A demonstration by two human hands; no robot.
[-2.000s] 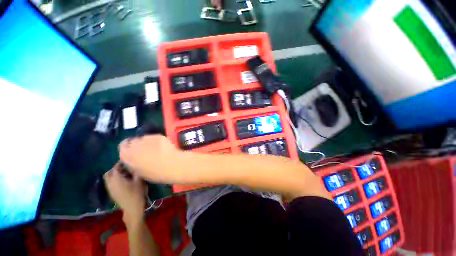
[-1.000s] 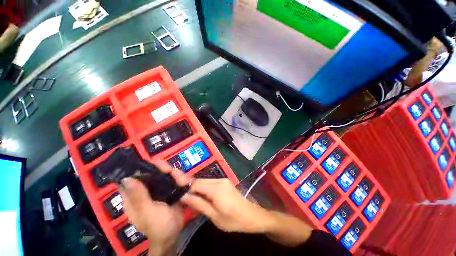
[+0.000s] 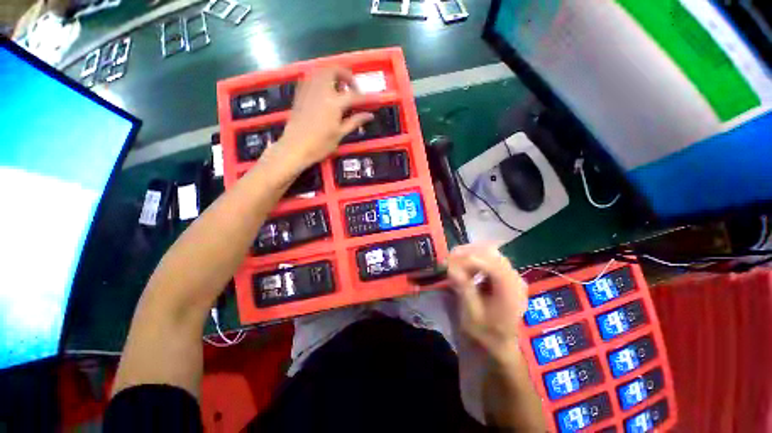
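Observation:
A red-orange tray of black keypad phones lies in front of me. Most phones show their backs; one phone is face up with a blue front. The top right pocket holds a white label slip. My left hand is over the upper tray, fingers apart, and partly covers nearby pockets. A phone lies in the second right pocket by its fingertips. My right hand, blurred, is at the tray's lower right corner, closed on a thin dark object that I cannot identify.
A mouse sits on a pale pad right of the tray, beside a long black object. Monitors stand left and right. Another phone tray is lower right. Labelled black units lie left; silvery frames lie beyond.
My hands have separated: the left has moved up over the tray, the right down to its lower right corner. A phone now lies in the second right pocket. The view has turned left.

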